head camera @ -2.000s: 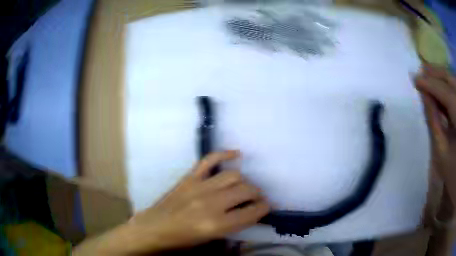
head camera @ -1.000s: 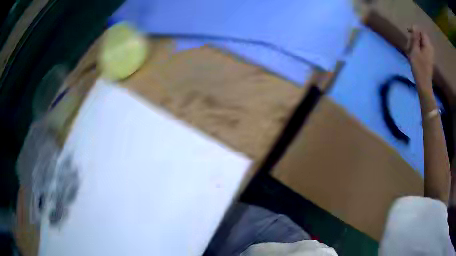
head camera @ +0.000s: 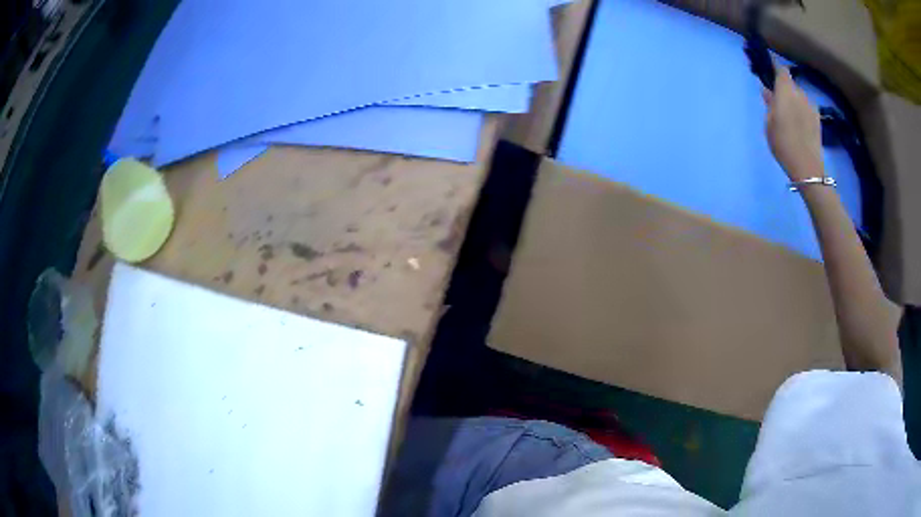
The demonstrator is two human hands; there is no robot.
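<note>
My right hand (head camera: 793, 126) reaches far out over the carton at the upper right. Its fingers are closed on a black curved frame (head camera: 759, 59), whose one end sticks up past the fingertips. Dark parts show behind the hand and along the carton's right side; I cannot tell if they belong to the same frame. A blue sheet (head camera: 656, 111) lies inside the carton under the hand. My left hand is not in view.
A brown carton flap (head camera: 667, 293) faces me. The white foam sheet (head camera: 252, 404) is at lower left, beside a crinkled clear bag (head camera: 86, 449). A pale yellow cup (head camera: 136, 210) and blue sheets (head camera: 353, 61) sit on the stained brown board (head camera: 343, 232).
The view has swung from the foam sheet to the carton. A second ago the frame lay on the blue sheet beside my right wrist; now my right hand grips a black frame.
</note>
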